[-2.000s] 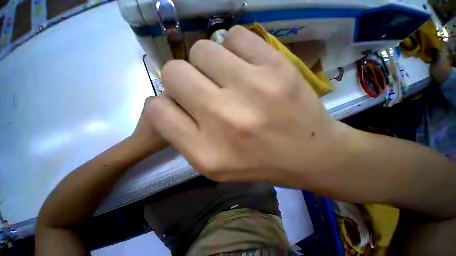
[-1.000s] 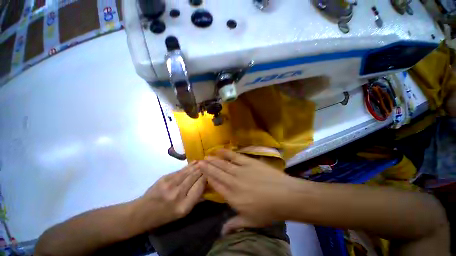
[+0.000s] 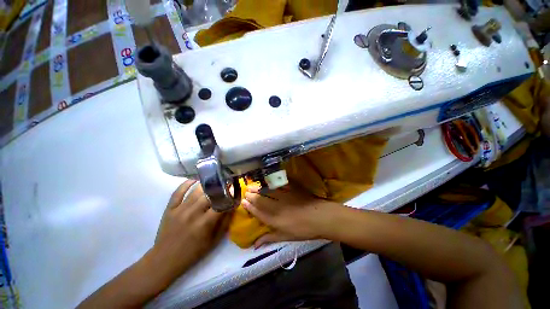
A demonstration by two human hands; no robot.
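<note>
A mustard-yellow garment piece (image 3: 341,172) lies under the white sewing machine (image 3: 265,114) and comes out in front between my hands. My left hand (image 3: 192,220) lies flat on its left side, fingers pointing to the needle area, partly behind the shiny thread take-up guard (image 3: 214,184). My right hand (image 3: 289,211) presses on the cloth just right of the lit presser foot area, fingertips at the foot. The needle itself is hidden. A thin white strip (image 3: 290,259) hangs at the table edge below the cloth.
Scissors with red-orange handles (image 3: 463,139) lie at the table's right end. More yellow cloth (image 3: 524,99) is at the far right, and some (image 3: 259,18) lies behind the machine. A blue plastic crate (image 3: 443,214) stands below right. A dark thread stand part (image 3: 163,75) rises from the head.
The view has tilted so more of the machine top shows. Both hands have moved forward with the cloth, from near the table edge to the presser foot.
</note>
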